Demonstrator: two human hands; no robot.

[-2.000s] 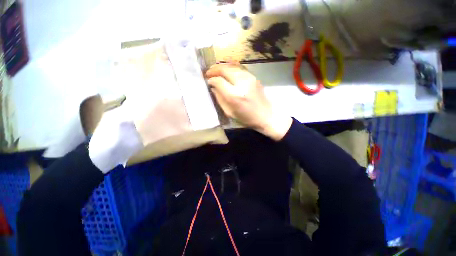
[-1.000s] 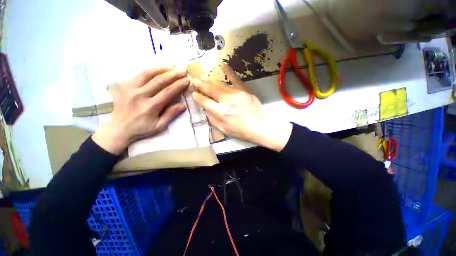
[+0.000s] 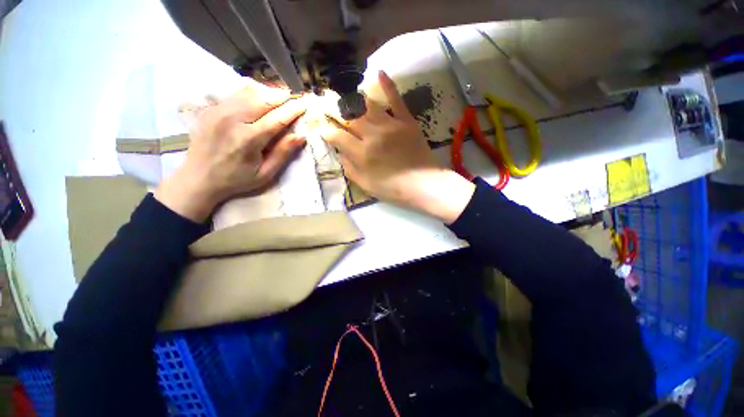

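Note:
A tan garment panel (image 3: 253,281) lies on the machine table, its near part hanging over the front edge. White lining cloth (image 3: 281,199) lies on it, with a narrow tan welt strip (image 3: 151,145) at the left. My left hand (image 3: 236,147) presses flat on the cloth, fingertips beside the presser foot area. My right hand (image 3: 383,151) lies on the cloth's right side, fingers close to the needle area, index finger raised. The dark sewing machine head (image 3: 326,24) is above both hands. Glare and fingers hide the needle point.
Scissors with red and yellow handles (image 3: 512,137) lie right of my right hand, a thin pale stick (image 3: 522,69) behind them. A dark red-edged phone (image 3: 11,183) is at the far left. Blue crates (image 3: 665,269) stand right and lower left, with small scissors (image 3: 626,244) at the right crate.
My left hand has come from beneath the cloth's left side onto its top. Both hands and the cloth are now at the needle. The panel's near part has unfolded over the table edge.

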